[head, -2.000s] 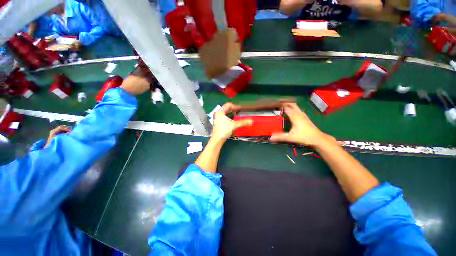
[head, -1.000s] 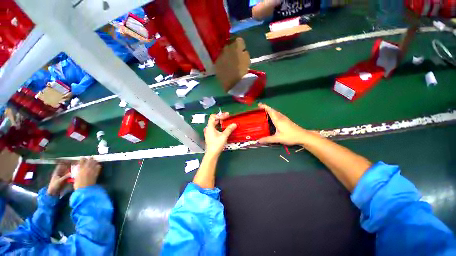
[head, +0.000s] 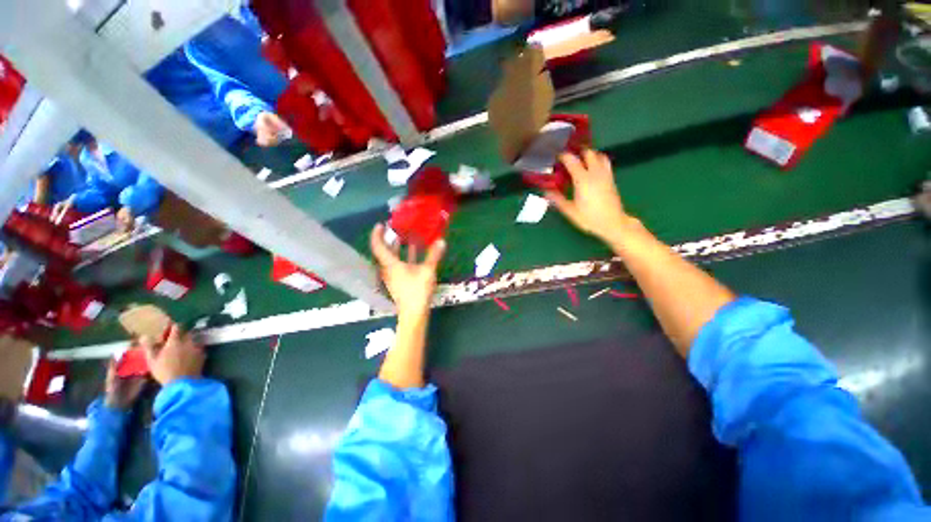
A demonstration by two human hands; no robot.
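Note:
My left hand (head: 410, 275) is over the near edge of the belt, fingers apart, at the near end of a blurred red carton (head: 422, 212). Whether it still grips the carton cannot be told. My right hand (head: 595, 201) reaches over the belt and has its fingers and thumb at the near right side of an open red carton (head: 580, 131). That carton's brown lid (head: 519, 102) stands up, and a pale grey-white inner face shows at its opening.
A black mat (head: 592, 428) lies before me. A slanting white post (head: 219, 178) stands left of my left hand. Another open red carton (head: 791, 127) is on the green belt (head: 684, 184). White scraps and thin slivers lie about. A neighbour's hands (head: 172, 359) hold a carton at left.
My hands have parted. The red carton they held together is now farther over the belt by my left hand. My right hand has moved to the open carton. The view has shifted.

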